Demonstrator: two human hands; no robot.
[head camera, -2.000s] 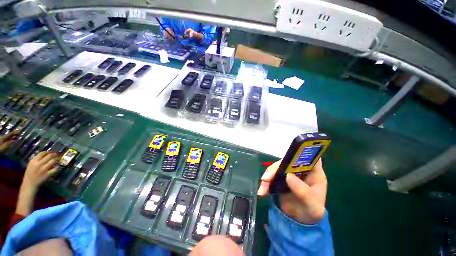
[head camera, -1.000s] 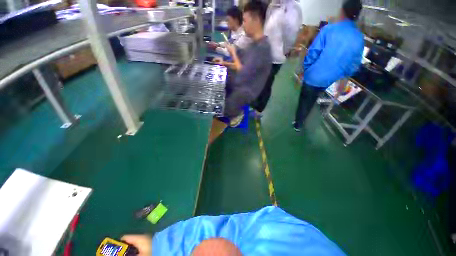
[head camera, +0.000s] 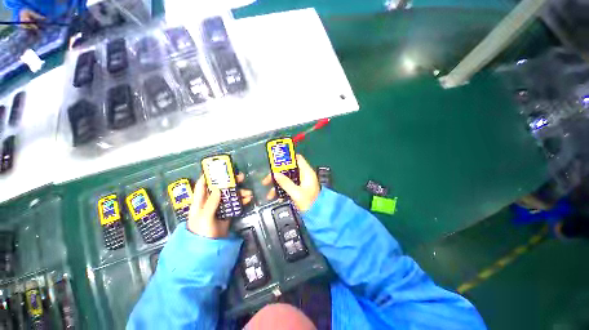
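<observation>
My left hand (head camera: 211, 205) holds a keypad phone (head camera: 221, 180) upright above the tray; its yellow-framed screen shows white. My right hand (head camera: 298, 182) holds another keypad phone (head camera: 282, 156) beside it; its screen shows blue with text, and the thumb lies over its upper keys. Below them is a clear blister tray (head camera: 97, 259). Its upper row holds three yellow-framed phones (head camera: 144, 214) with lit screens. Its lower row holds black face-down phones (head camera: 250, 258) with pale labels, partly hidden by my left sleeve.
A second blister tray (head camera: 145, 87) of black phones lies on the white board (head camera: 290, 71). A red marker (head camera: 312, 130) lies by the board edge. Small black pieces (head camera: 376, 187) and a green piece (head camera: 383, 205) lie right of the tray. Another tray is at lower left. A person's hand shows at top left.
The view has swung back from the aisle to the trays. My left hand, out of view before, now holds a phone. My right hand's phone is now above the tray.
</observation>
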